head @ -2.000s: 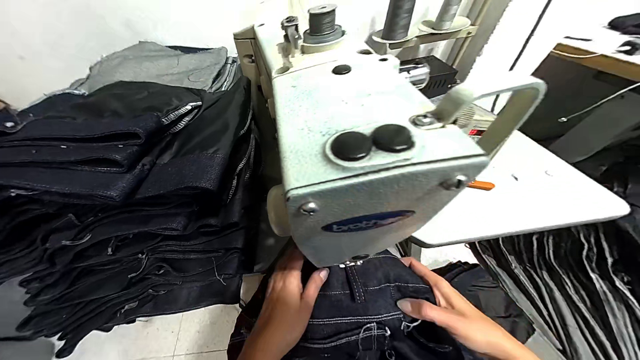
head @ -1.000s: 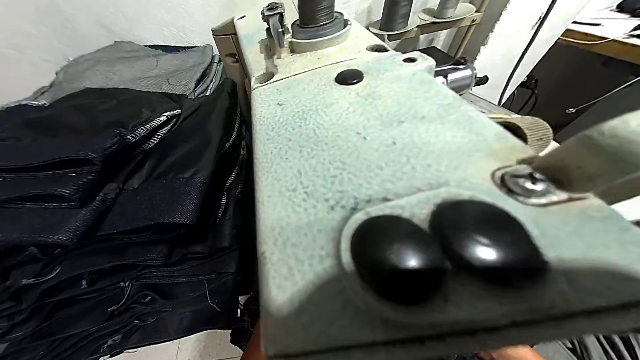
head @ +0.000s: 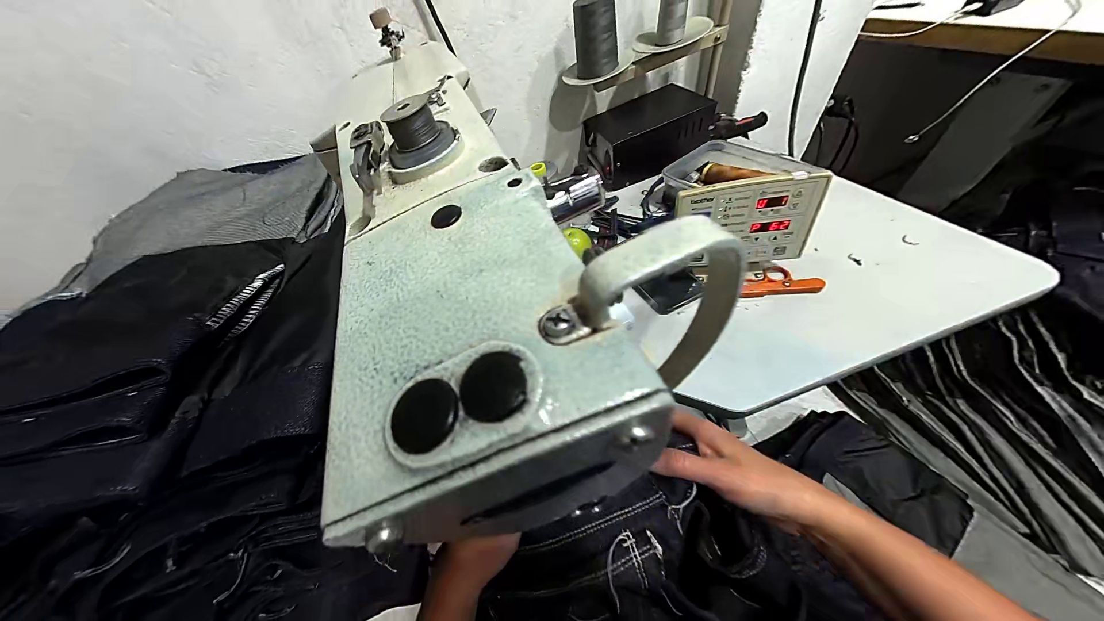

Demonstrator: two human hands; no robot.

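A dark denim garment [head: 604, 552] with pale stitching and loose threads lies under the head of a Brother industrial sewing machine [head: 466, 285]. My right hand [head: 733, 470] rests on its right side, thumb and fingers closed on the cloth by the machine head's right corner. My left hand [head: 479, 561] is at the garment's left side, its fingers hidden beneath the machine head, so its hold cannot be made out. The needle area is also hidden by the head. A grey thread spool [head: 412, 125] sits on top of the machine.
Dark garments [head: 155, 371] are piled at left, more denim [head: 983, 414] at right. The white table [head: 871, 319] bears a control panel [head: 755, 216], orange-handled snips [head: 785, 286] and a phone [head: 668, 289]. A curved metal handle [head: 724, 285] projects from the machine head.
The view has pulled back from the machine head since one second ago, showing more of the table and control panel. My right hand is plainly visible again.
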